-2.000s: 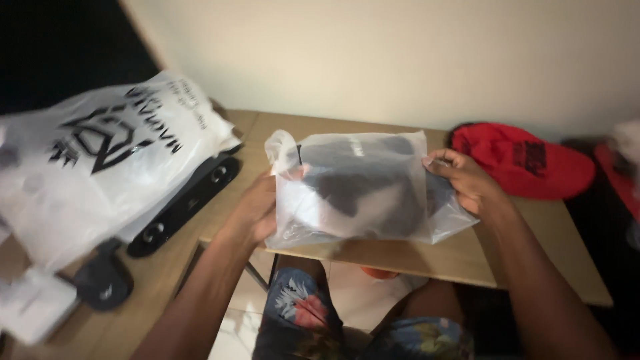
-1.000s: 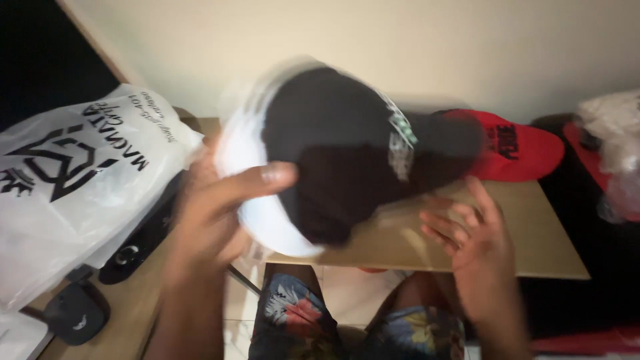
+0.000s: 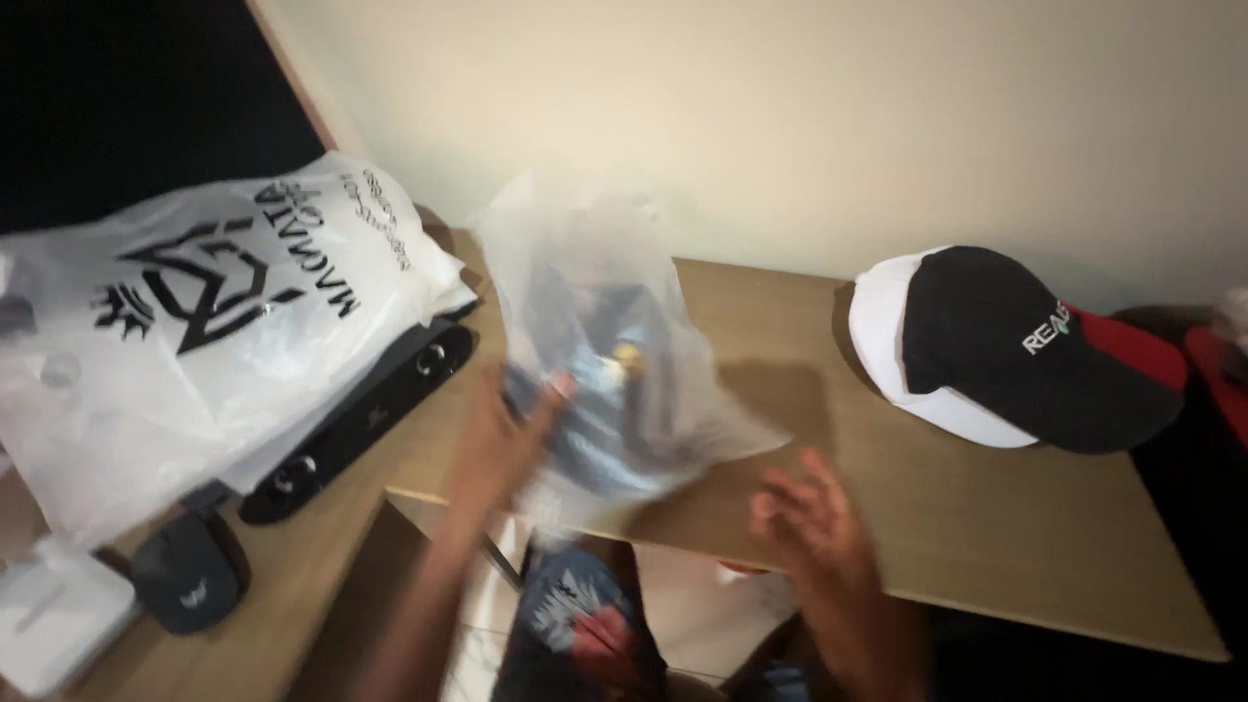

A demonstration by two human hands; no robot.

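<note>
My left hand (image 3: 512, 439) grips the left side of a frosted plastic bag (image 3: 624, 390), its thumb over the front. Inside the bag shows something dark blue with a small yellow spot, blurred by the plastic and by motion. My right hand (image 3: 804, 507) is off the bag, just below and right of its lower right corner, fingers apart and holding nothing. To the right, a black cap with white lettering (image 3: 1004, 331) rests on the desk, a white cap (image 3: 877, 322) beneath it and a red cap (image 3: 1131, 351) partly hidden behind its brim.
A large white printed plastic bag (image 3: 195, 292) lies at the left over a black speaker bar (image 3: 370, 419). Near it are a black computer mouse (image 3: 185, 575) and a white box-like object (image 3: 58, 614). The wooden desk (image 3: 985, 526) ends in front of my legs; a wall stands behind.
The black cap, near my left hand a second ago, now lies at the right with the white one, partly covering the red cap. My left hand now holds a bag with dark blue contents.
</note>
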